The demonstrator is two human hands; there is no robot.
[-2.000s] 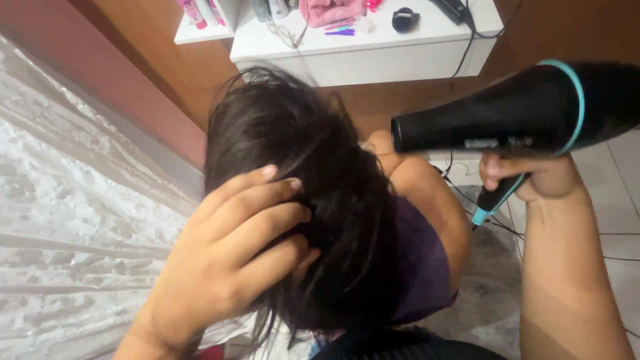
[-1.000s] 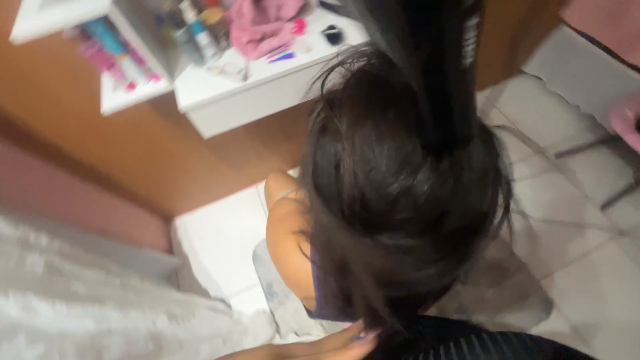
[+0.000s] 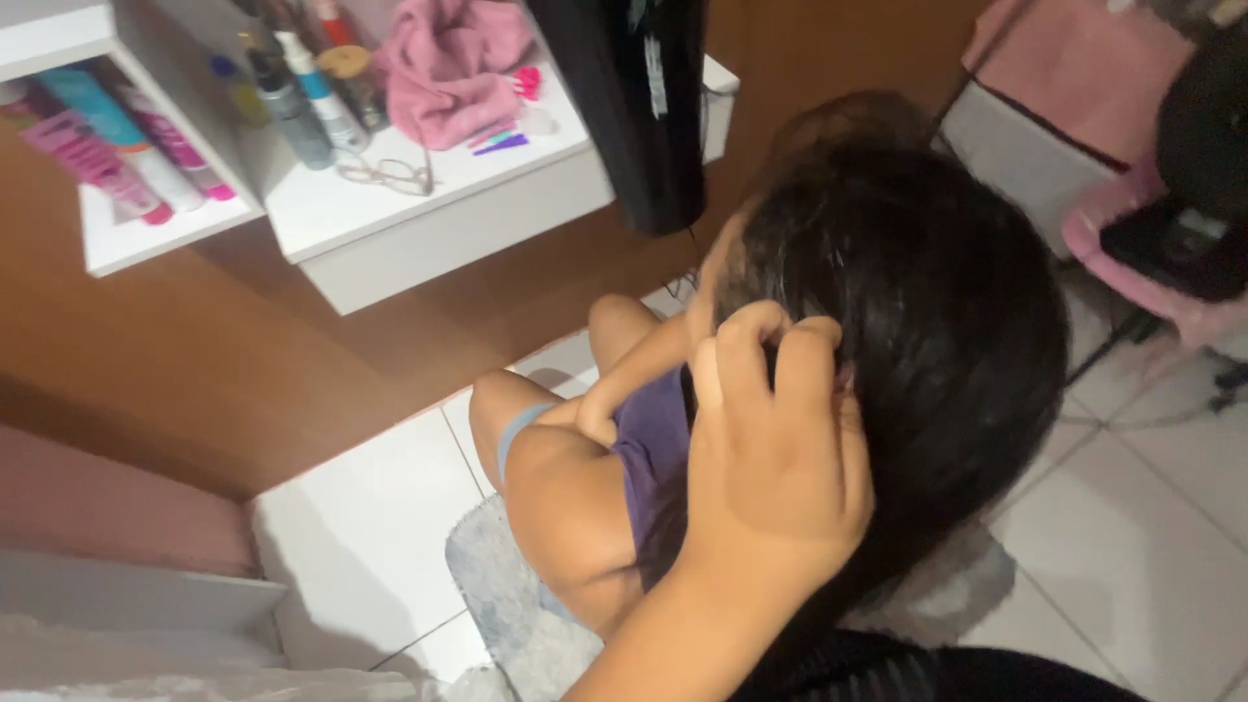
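Observation:
A seated person's dark hair (image 3: 936,322) fills the centre right of the head view. My left hand (image 3: 780,439) lies at the side of that head, its fingers curled into the hair near the ear; how much hair they hold is hidden. The black barrel of a hair dryer (image 3: 648,127) points down from the top edge, just left of the head. My right hand is out of view, as is the dryer's handle. Below, the person's purple top (image 3: 653,439) shows beside a bare shoulder.
A white wall shelf (image 3: 439,210) at the upper left bears glasses (image 3: 385,175), a pink cloth (image 3: 448,73) and several bottles. Tubes stand in the cubby beside it. A grey rug (image 3: 517,595) lies under the person. A pink-edged chair (image 3: 1121,263) stands at right, a light curtain (image 3: 195,682) at lower left.
My left hand has come up from the bottom edge to the side of the head. The dryer, over the hair one second ago, is now left of it. The view has shifted.

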